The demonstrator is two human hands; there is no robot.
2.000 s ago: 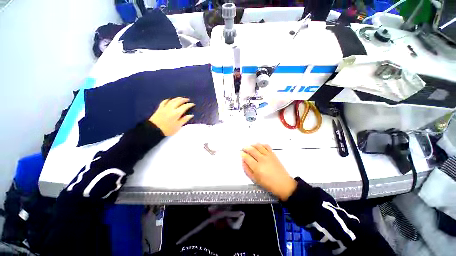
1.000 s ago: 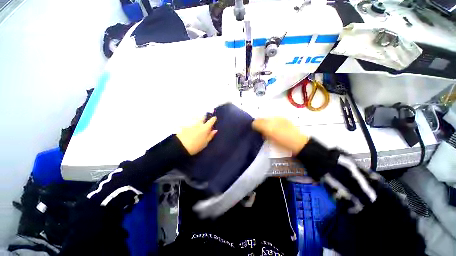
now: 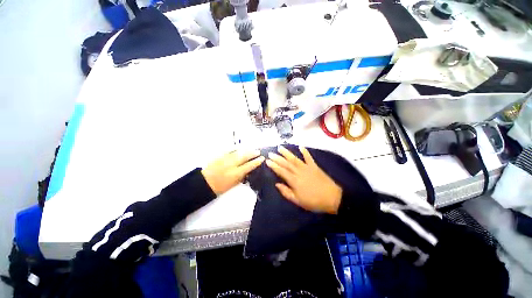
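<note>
The navy garment panel (image 3: 280,218) lies partly on the table in front of the sewing machine (image 3: 315,52) and hangs over the front table edge. My left hand (image 3: 232,170) rests on the panel's left corner, fingers pointing to the needle area. My right hand (image 3: 306,180) lies flat on top of the panel with its fingers spread. The panel's far edge is just in front of the presser foot (image 3: 263,121). Whether my left fingertips pinch the cloth cannot be told.
Red-handled scissors (image 3: 333,122) and yellow-handled scissors (image 3: 356,123) lie right of the needle. Black thread snips (image 3: 395,141) and a black device (image 3: 446,141) are farther right. Another dark cloth (image 3: 147,36) lies at the back left. A blue crate (image 3: 357,262) is below the table.
The navy panel was flat left of the needle, then was lifted and turned over the table edge. Now it lies before the presser foot, with both my hands on it.
</note>
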